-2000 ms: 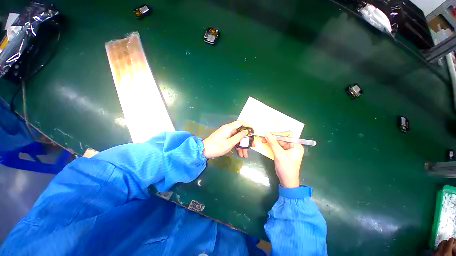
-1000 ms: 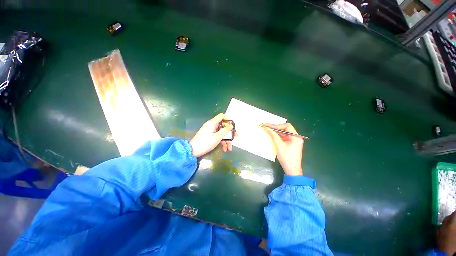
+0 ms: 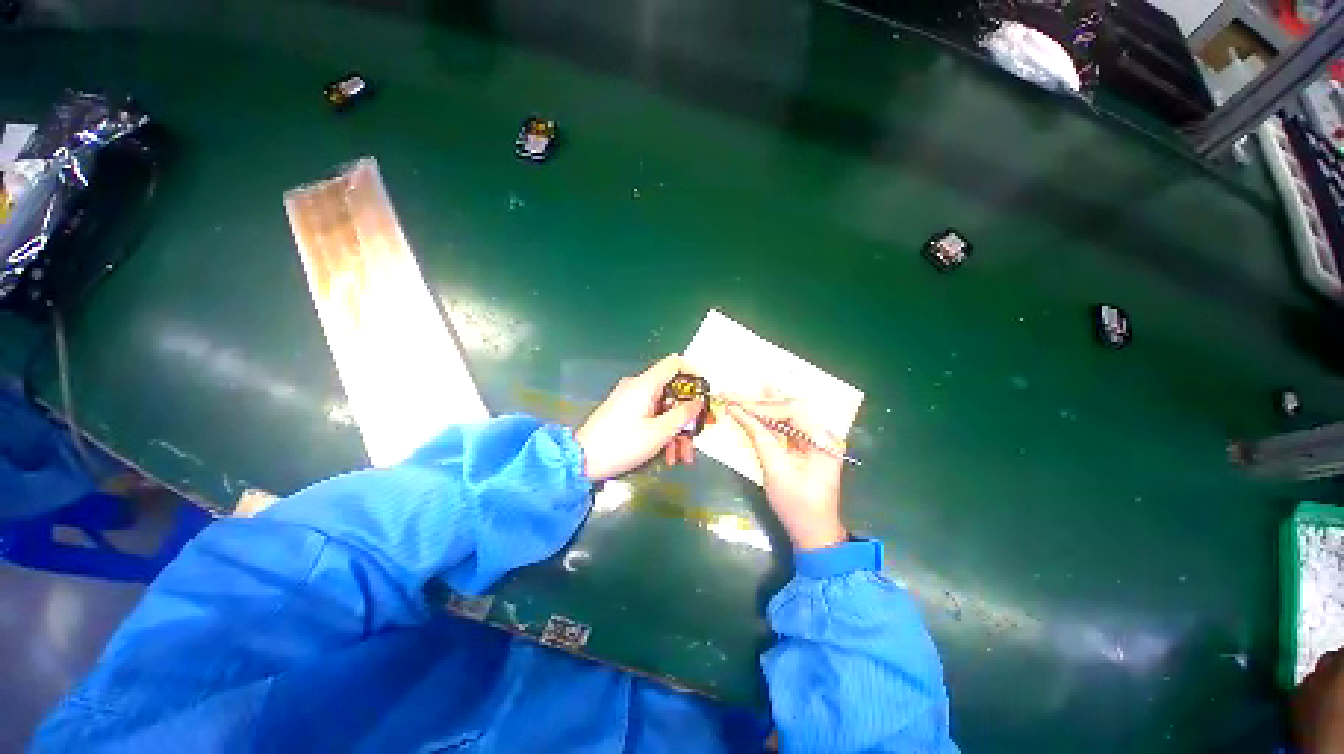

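A small black module with yellowish details [image 3: 687, 389] is held in my left hand [image 3: 631, 427], above the left edge of a white sheet [image 3: 796, 386]. My right hand [image 3: 803, 479] grips a thin pen-like tool, perhaps tweezers [image 3: 803, 436]. Its tip points left, close to the module's right side. Whether it touches, and whether anything is on the tip, is too small to tell. The sheet lies flat on the green surface, partly under both hands.
A long glossy orange-tan strip pack [image 3: 386, 302] lies left. Several black modules, one at the upper middle [image 3: 537, 139], lie across the green surface [image 3: 708, 206]. A crinkled black bag [image 3: 67, 192] is far left. A green-rimmed tray [image 3: 1290, 589] and another person's hand [image 3: 1321, 707] are right.
My right hand has moved left with the tool, from over the sheet to beside the module. The module has turned in my left hand and shows more yellowish detail. The view has shifted slightly.
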